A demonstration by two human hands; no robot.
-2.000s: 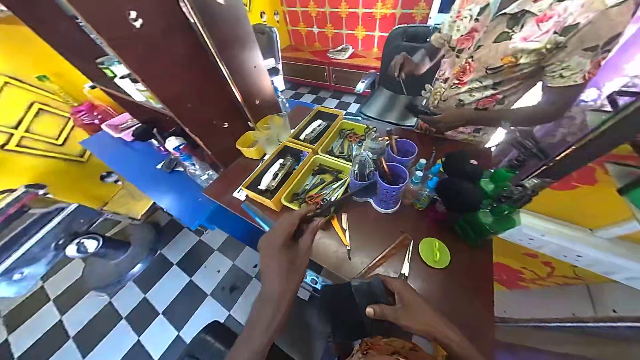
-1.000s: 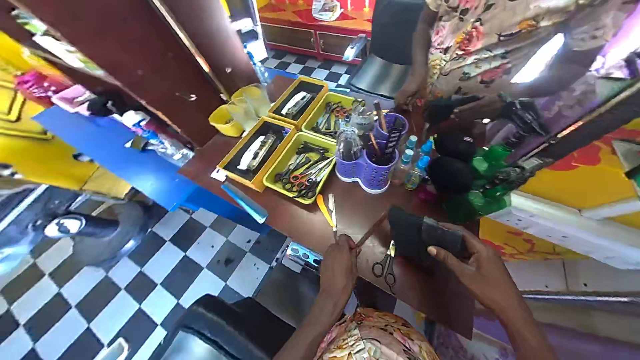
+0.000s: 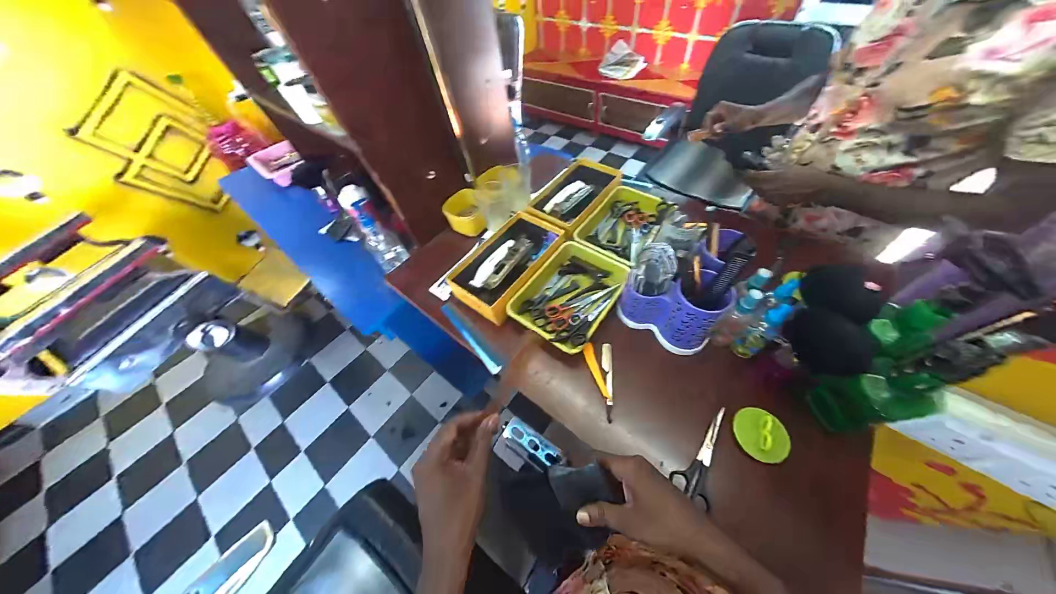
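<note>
My left hand [image 3: 455,458] pinches a thin brown strip-like tool [image 3: 518,373], probably a comb, blurred and pointing up past the table edge. In my right hand [image 3: 648,499] is a folded black cloth-like piece [image 3: 582,487], low over the near edge. Scissors with black handles [image 3: 700,466] lie partly open on the brown table, right of that hand. An orange-handled razor [image 3: 596,371] lies farther back, near a yellow-green tray of scissors [image 3: 528,318]. To the right of the scissors sits a round lime-green lid-like disc [image 3: 761,435].
Behind stand a purple basket with combs [image 3: 681,326], an orange tray with clippers [image 3: 474,301], spray bottles [image 3: 755,322] and two black round objects [image 3: 829,338]. A person in floral clothing [image 3: 891,107] is at upper right. A black chair [image 3: 355,536] stands lower left on the checkered floor.
The brown strip lay on the table two seconds ago; my left hand took hold of it and now holds it up at the left. My right hand still holds the black piece.
</note>
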